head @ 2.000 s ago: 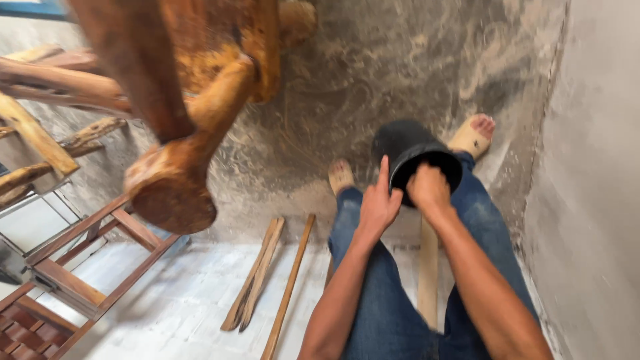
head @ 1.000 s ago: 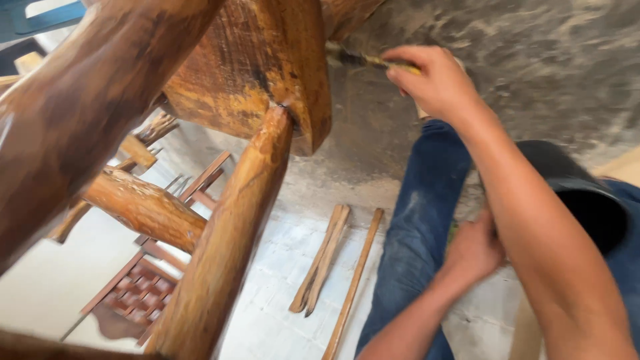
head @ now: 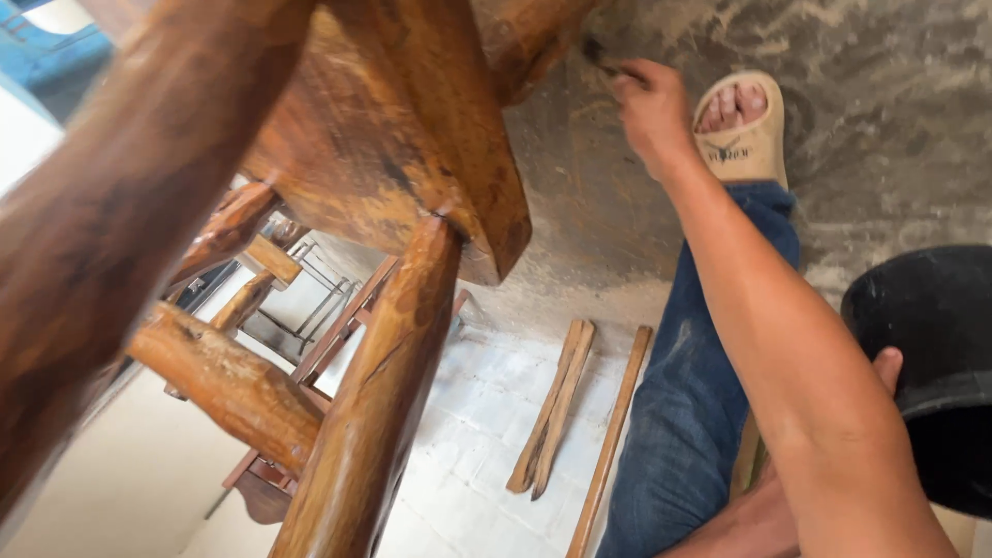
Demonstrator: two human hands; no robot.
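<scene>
My right hand (head: 655, 112) grips a small brush (head: 608, 60), its dark bristles pointing up and left, close to the varnished wood at the top; contact cannot be told. A black bucket (head: 922, 310) lies tilted at the right edge, its dark mouth facing down and right. Only the thumb of my left hand (head: 889, 369) shows, against the bucket's side; the rest is hidden behind my right arm. Left of my hands stands a piece of varnished log furniture, with a thick slab (head: 387, 147) and a round leg (head: 380, 387) joined to it.
A large blurred log (head: 147, 217) crosses the near left. Split wooden strips (head: 554, 411) and a long wooden stick (head: 612, 442) lie left of my jeans leg (head: 674, 411). My foot in a beige slipper (head: 736, 159) rests on grey concrete. Other wooden furniture stands behind the log piece.
Two seconds ago my right hand was in the bucket's mouth; it has since moved left, out of it, and holds the brush by the log furniture. The view has shifted left.
</scene>
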